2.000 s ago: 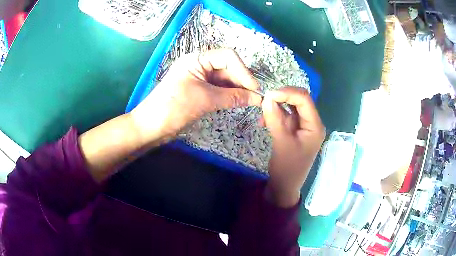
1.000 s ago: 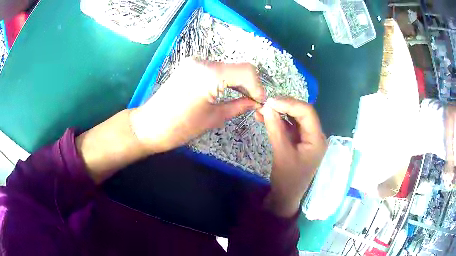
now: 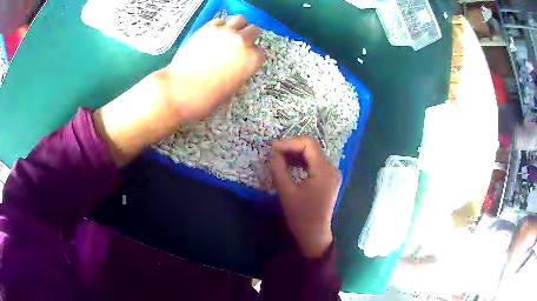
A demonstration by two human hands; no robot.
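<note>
The blue tray [image 3: 363, 120] lies in front of me, full of small white sleeves [image 3: 235, 138]. Thin metal pins [image 3: 300, 88] lie loose on the sleeves right of the middle. My left hand [image 3: 215, 67] is over the tray's far left corner, back of the hand up, with its fingertips at the far left edge; what they touch is hidden. My right hand [image 3: 306, 188] is low over the near right part of the tray, thumb and index finger bent towards each other over the sleeves. I cannot tell if it holds a small piece.
A clear tub of pins [image 3: 144, 23] stands beyond the tray's left side. A clear hinged box [image 3: 409, 23] is at the far right, with a few stray white pieces [image 3: 362, 56] nearby. A clear lid [image 3: 390, 208] lies right of the tray. Part of a person's arm [image 3: 521, 241] shows at the right edge.
My hands have parted from their meeting point over the tray. My left hand has moved away to the far left corner, and my right hand has moved nearer to me and slightly left.
</note>
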